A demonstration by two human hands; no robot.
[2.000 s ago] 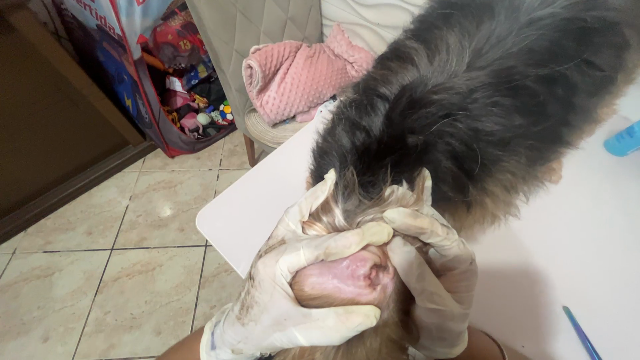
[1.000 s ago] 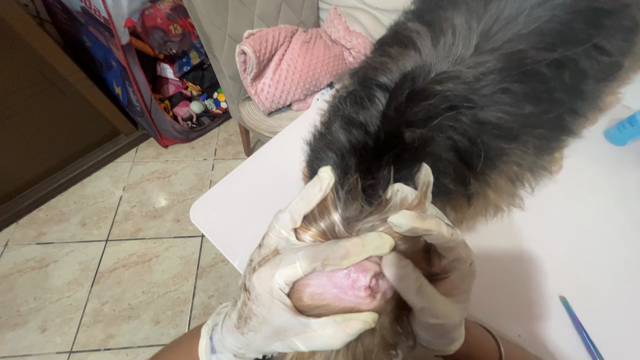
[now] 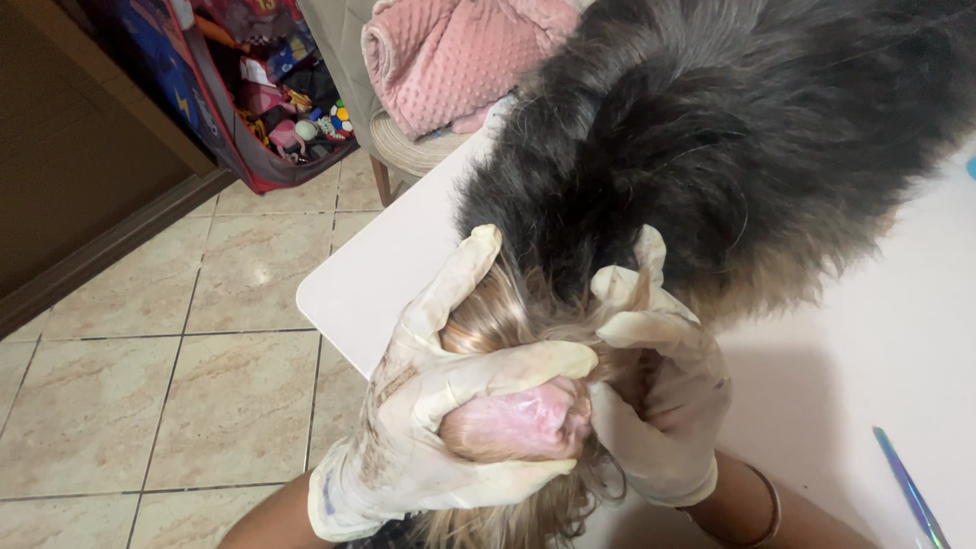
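Note:
A long-haired dog [image 3: 686, 152], black on the back and tan at the head, is on a white table [image 3: 381, 282]. My left hand [image 3: 435, 404], in a soiled whitish glove, holds the dog's ear [image 3: 518, 423] from the left, with fingers above and below its bare pink inner side. From the right, my gloved right hand [image 3: 663, 381] grips the tan hair and skin beside the ear opening, its thumb at the ear's edge. The dog's face is hidden. Iridescent tweezers or a similar slim metal tool [image 3: 907, 484] lie on the table at the lower right.
A pink dimpled blanket [image 3: 465, 61] rests on a chair with a woven round mat [image 3: 415, 149] behind the table. A fabric bin of toys [image 3: 267, 164] stands at the upper left on the tiled floor [image 3: 252, 282]. A blue object [image 3: 971, 167] shows at the right edge.
Both hands keep their hold around the ear, with only slight shifts of the fingers. Nothing has plainly been let go or taken up.

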